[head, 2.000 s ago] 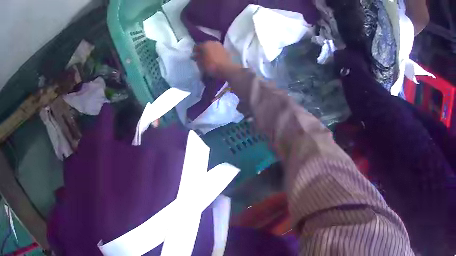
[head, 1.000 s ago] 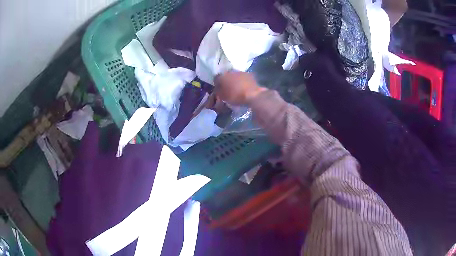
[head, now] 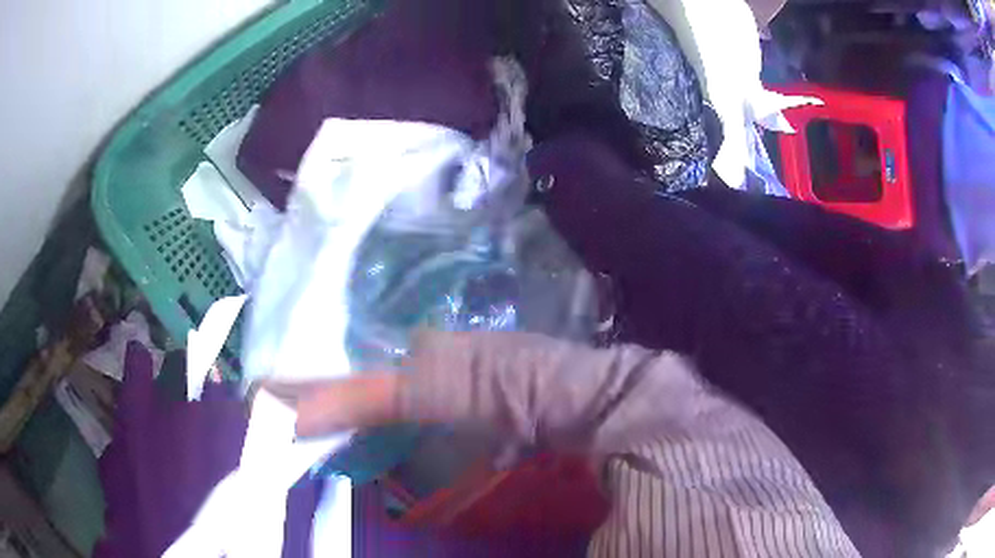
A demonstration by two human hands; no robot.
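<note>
My right hand (head: 340, 404) is motion-blurred at lower centre left, its striped sleeve coming from the bottom right. It lies over white strips (head: 249, 475) and the purple cloth (head: 175, 441). The blur hides whether its fingers grip anything. A green slotted basket (head: 140, 234) holds a large white cloth (head: 309, 256), smaller white scraps (head: 214, 196), dark purple cloth (head: 376, 82) and a clear plastic bag (head: 480, 289). My left hand is not in view.
A black plastic bag (head: 663, 104) and dark cloth (head: 720, 289) lie right of the basket. A red stool-like object (head: 900, 164) stands upper right. A red-orange object (head: 513, 499) is below the basket. A pale wall (head: 66, 98) stands at left.
My right hand has moved out of the basket's scraps, down and left to the white strips. The view has shifted right. The clear bag and white cloth now look spread wider in the basket.
</note>
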